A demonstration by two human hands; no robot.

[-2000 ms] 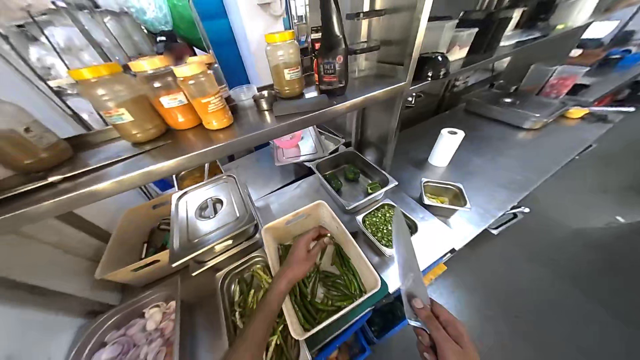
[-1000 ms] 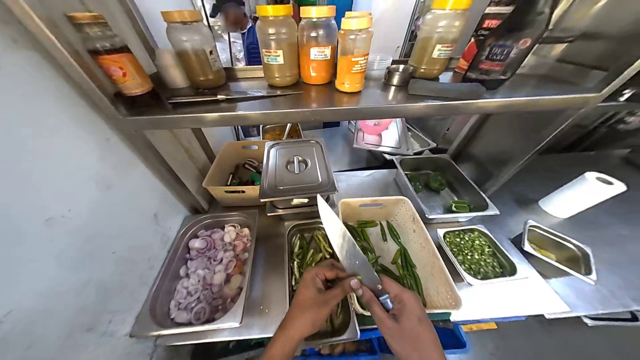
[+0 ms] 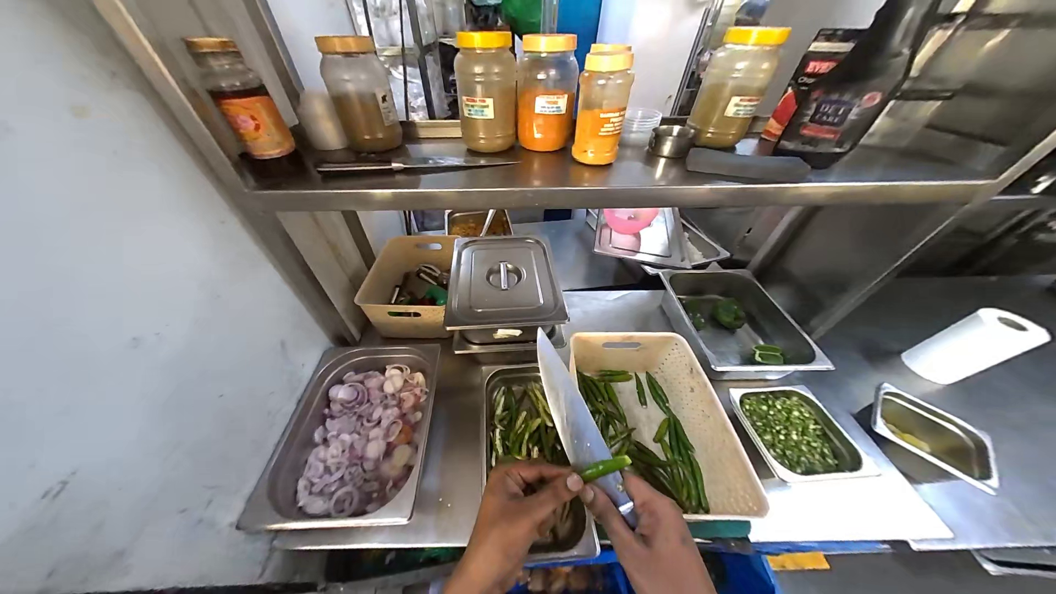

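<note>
My left hand [image 3: 524,511] pinches one end of a green chilli [image 3: 605,469] between thumb and fingers. In my right hand [image 3: 648,528] is a large kitchen knife [image 3: 577,412], its blade slanting up and to the left, with the chilli lying across it near the handle. Beneath the hands and blade sits a narrow steel pan [image 3: 582,544] of slit green chillies [image 3: 521,425], partly hidden. Right beside it, a cream perforated plastic basket [image 3: 726,445] holds whole green chillies [image 3: 676,454].
Sliced onions [image 3: 367,437] fill a steel pan at left. A lidded steel pan [image 3: 528,285] and a cream utensil basket [image 3: 412,322] stand behind. Chopped green vegetables [image 3: 789,433] and green pepper pieces [image 3: 728,313] lie in pans at right. A steel shelf [image 3: 528,198] with jars crosses above.
Two seconds ago my left hand was inside the cream basket and the knife was held off to the right. Both hands are now together over the narrow pan, with a chilli at the blade.
</note>
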